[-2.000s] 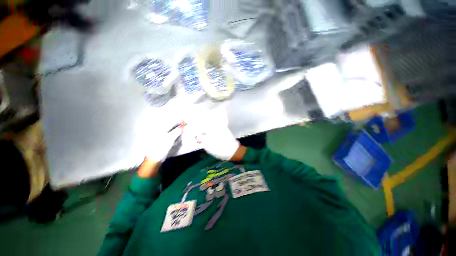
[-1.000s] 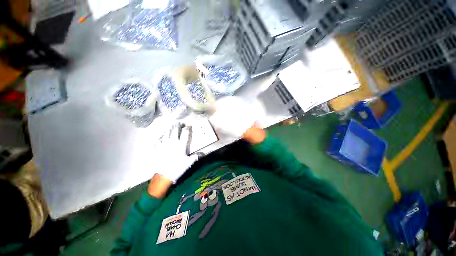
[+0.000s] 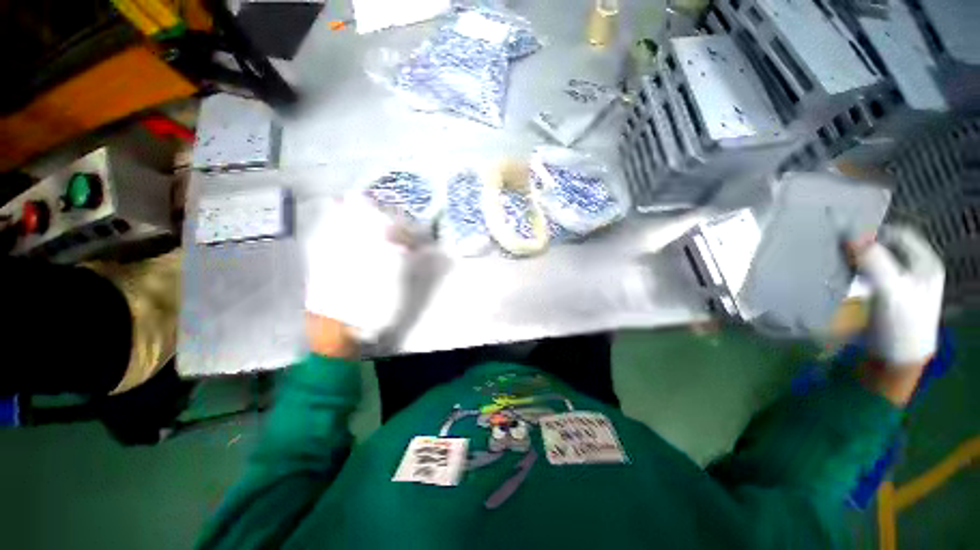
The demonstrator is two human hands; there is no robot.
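My gloved right hand (image 3: 905, 295) is out at the right, fingers gripping the edge of a grey sheet-metal panel (image 3: 806, 258), held tilted over the panel stack. My gloved left hand (image 3: 360, 263) is blurred in front of the leftmost open fastener bag (image 3: 400, 191), its fingertips near the bag's lower edge; whether it holds anything cannot be told. More open bags stand to the right: a clear one (image 3: 465, 210), a yellowish-rimmed one (image 3: 521, 228) and another clear one (image 3: 580, 199). Two panels (image 3: 234, 134) (image 3: 242, 215) lie at the table's left edge.
Panel stacks (image 3: 731, 91) stand at the right and back right. A large fastener bag (image 3: 462, 64) and a small marked panel (image 3: 575, 107) lie farther back. A control box (image 3: 91, 204) and part of a person (image 3: 150, 322) are at left. A blue bin (image 3: 881, 462) is low right.
The panel under my hands has left the front edge. A second panel now lies at left. My right hand has moved far right onto a panel; my left hand is by the left bag. The view has shifted.
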